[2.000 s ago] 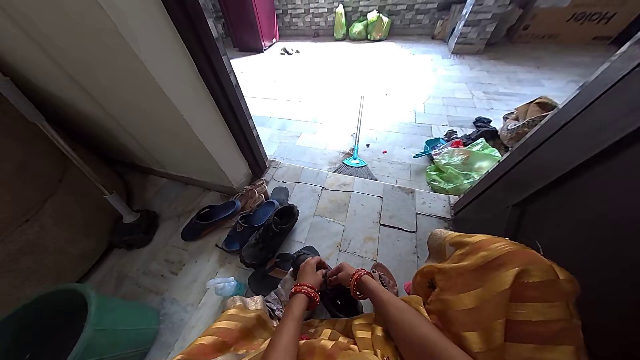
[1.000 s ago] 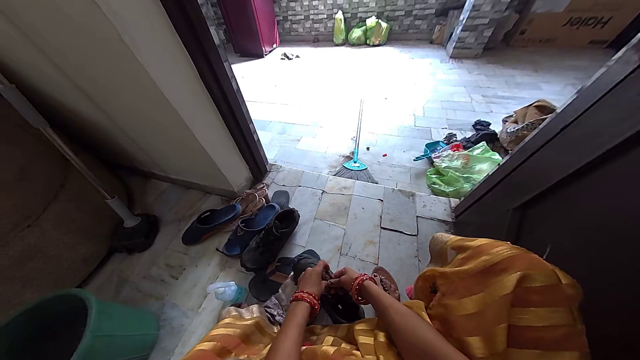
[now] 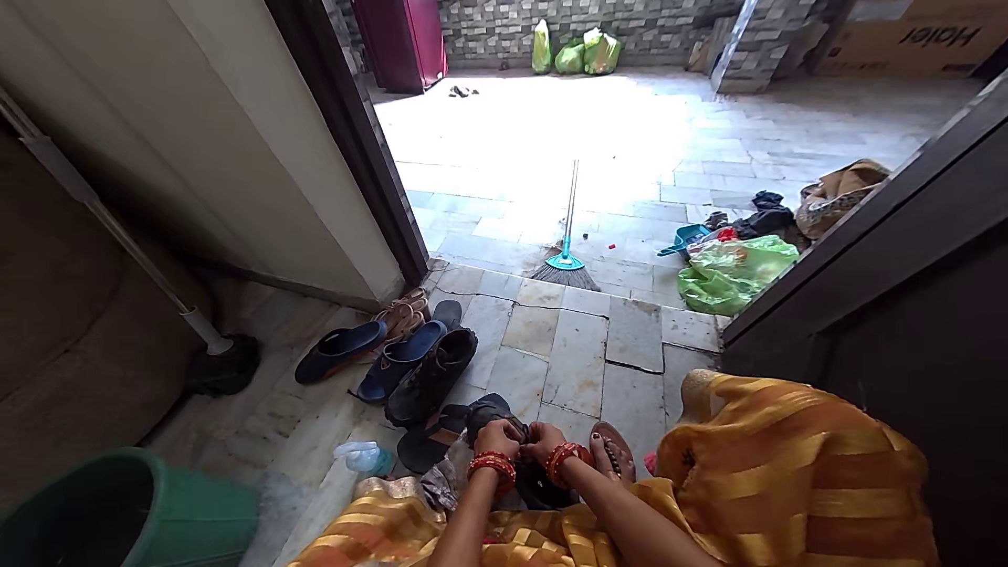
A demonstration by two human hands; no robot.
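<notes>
My left hand (image 3: 498, 441) and my right hand (image 3: 545, 442) meet at a black shoe (image 3: 490, 411), both with fingers closed on its upper part. Another dark shoe (image 3: 543, 487) lies just below my hands, partly hidden by them. To the left are a black lace-up shoe (image 3: 433, 376), blue clogs (image 3: 405, 358), brown strappy sandals (image 3: 403, 316) and a black slipper (image 3: 424, 447). A crumpled grey cloth (image 3: 441, 484) lies by my left wrist. My sandalled foot (image 3: 613, 453) is right of my right hand.
A green bucket (image 3: 205, 512) stands at lower left, near a floor wiper (image 3: 224, 362) and a clear bottle (image 3: 366, 458). Past the door sill lie a broom (image 3: 565, 268), a teal dustpan (image 3: 683, 238) and green plastic bags (image 3: 732, 272). A dark door (image 3: 890, 315) borders the right.
</notes>
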